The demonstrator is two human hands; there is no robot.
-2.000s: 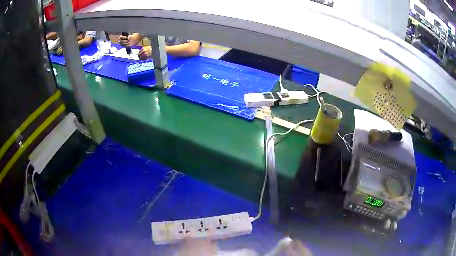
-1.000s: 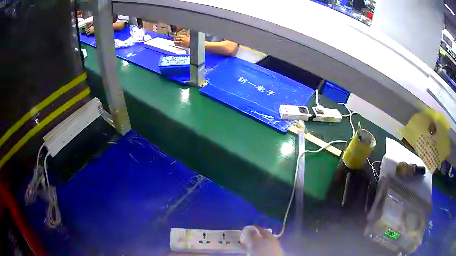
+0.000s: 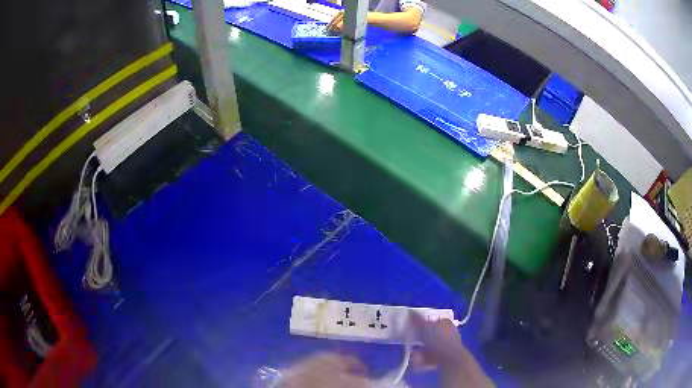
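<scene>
A white supply power strip lies on the blue sheet at the front centre, with a pale yellow band near its left end. My right hand, blurred, is at the strip's right end with its fingers around a white plug. A white cord hangs from the plug toward the bottom edge. My left hand is blurred and cut off by the bottom edge; its fingers and anything in it cannot be made out.
White strips with bundled cords lie at left, above a red bin. The tester stands at right beside a yellow cup. A small socket strip lies beyond. Shelf posts rise behind; a person's arm shows.
The view has swung left and down, bringing the red bin in. My right hand stays at the strip's right end since one second ago. My left hand has come into view at the bottom.
</scene>
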